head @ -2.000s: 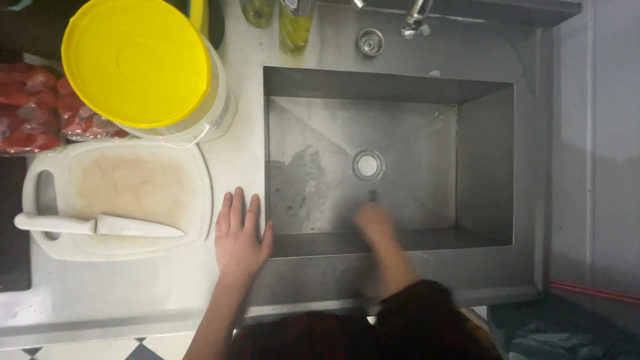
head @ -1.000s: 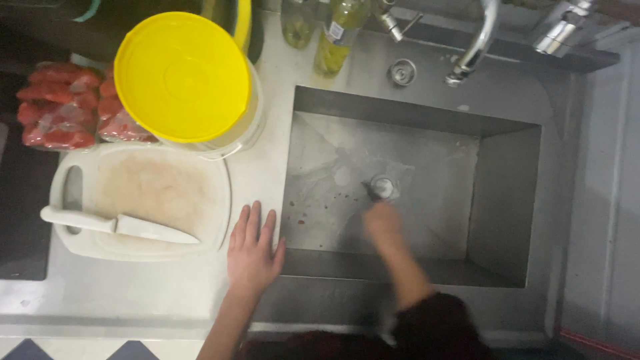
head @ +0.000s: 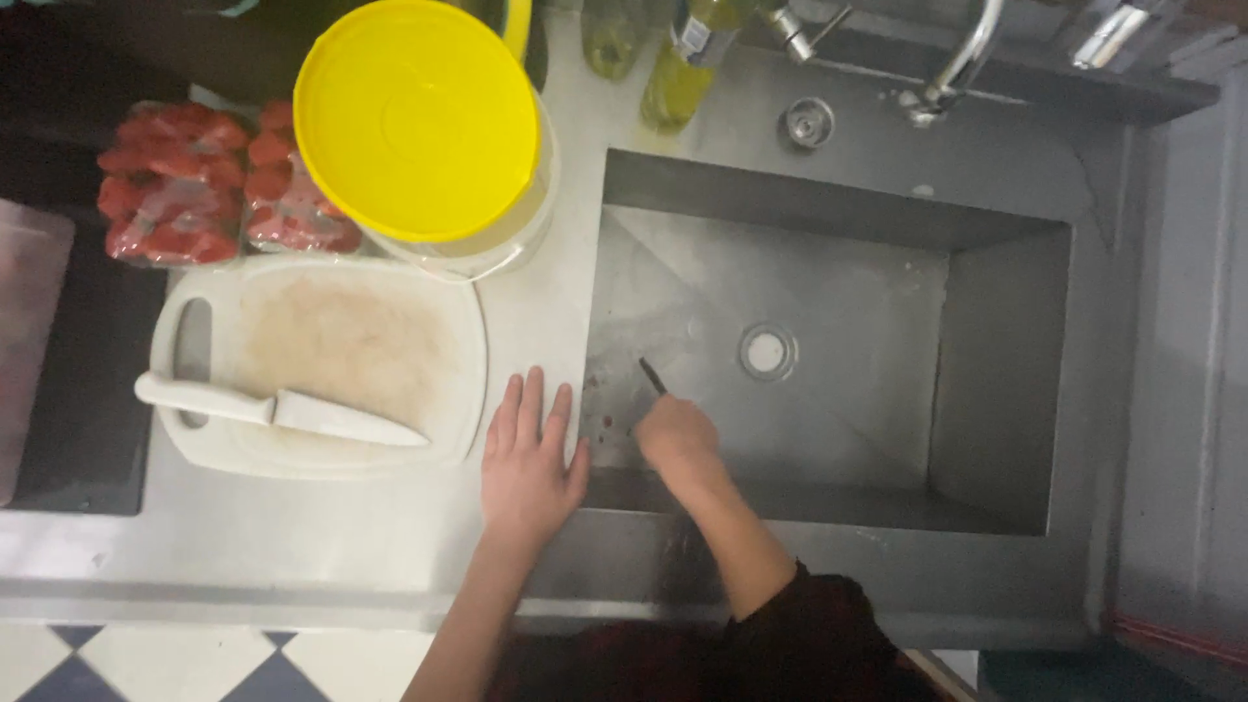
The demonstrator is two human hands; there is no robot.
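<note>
My right hand (head: pixel 680 436) is closed around a thin dark tool (head: pixel 652 375), too small to name, over the left part of the stainless steel sink (head: pixel 838 292). Small reddish and dark bits (head: pixel 606 422) lie on the sink floor just left of that hand. My left hand (head: pixel 531 458) rests flat on the steel counter by the sink's left edge, fingers apart, holding nothing. To its left, a white-handled kitchen knife (head: pixel 351 419) lies across a stained white cutting board (head: pixel 458 370). The round drain (head: pixel 767 351) sits right of the tool.
Behind the board stand a white bucket with a yellow lid (head: pixel 419 117) and red produce in clear wrap (head: pixel 175 185). Bottles (head: pixel 682 68) stand behind the sink's left corner. A faucet (head: pixel 960 63) and a small round metal fitting (head: pixel 807 123) are at the sink's back.
My right hand, with the dark tool, has moved left from near the drain toward the bits at the sink's left side. My left hand has stayed on the counter. The view has shifted.
</note>
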